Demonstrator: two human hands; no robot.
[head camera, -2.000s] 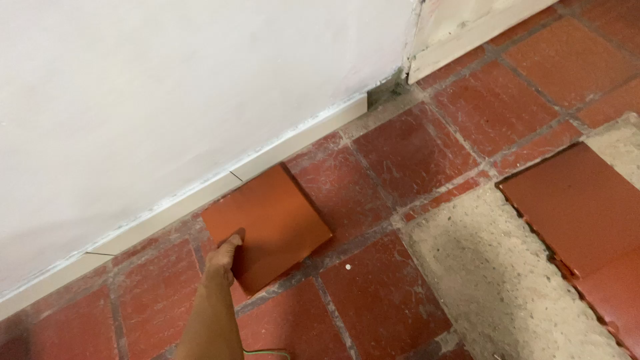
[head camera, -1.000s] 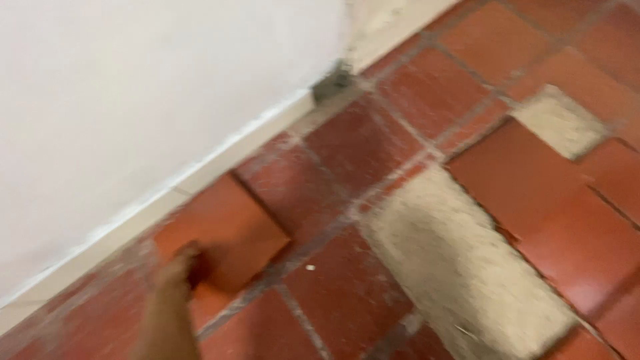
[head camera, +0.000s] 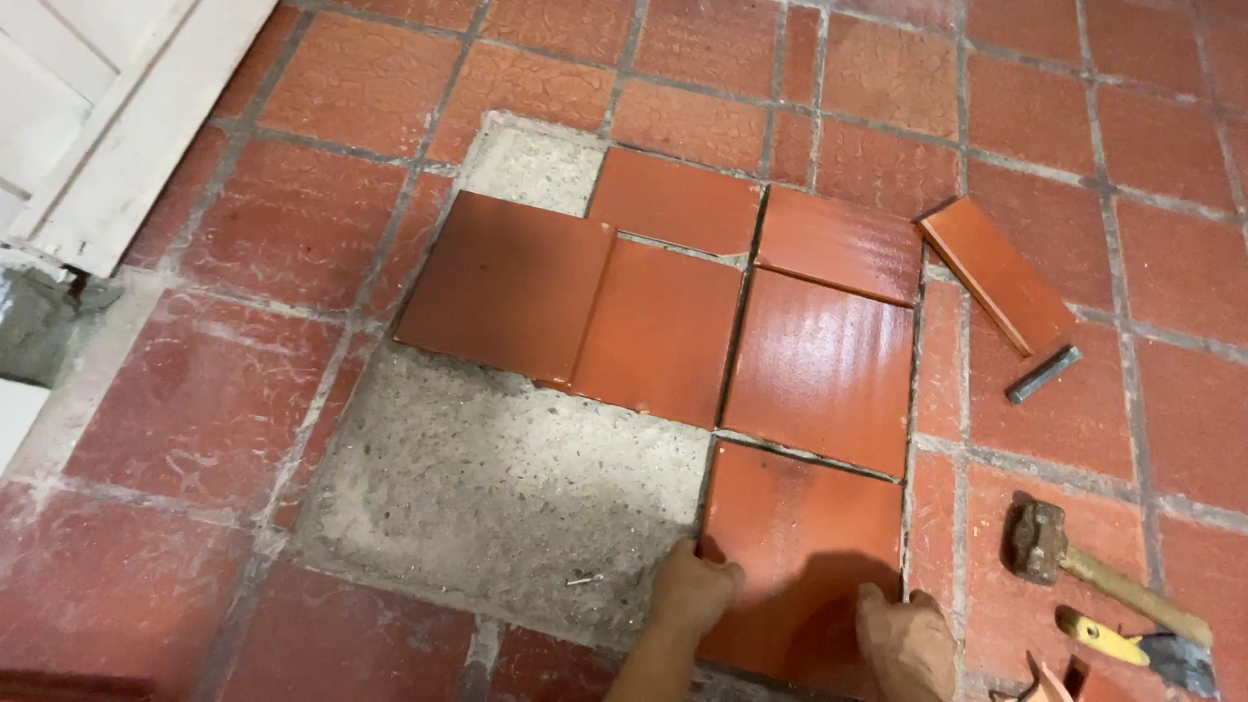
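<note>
A smooth terracotta floor tile lies at the lower right of the bare patch. My left hand grips its left edge, and my right hand is at its right edge, fingers bent over the rim. Above it are more new tiles: a glossy one, a cut one at the top right and another beside that. Farther left, a darker-looking tile partly overlaps the tile next to it. The exposed cement bed stretches left of my left hand.
On the old tiles at right lie a cut tile strip, a metal bar, a hammer with a wooden handle and a yellow-handled scraper or trowel. Tile shards are near the bottom edge. A white door stands upper left.
The view has swung right, from the wall to the tiled patch. One hand held a loose tile near the baseboard earlier; now both hands are on a tile at the patch's lower right.
</note>
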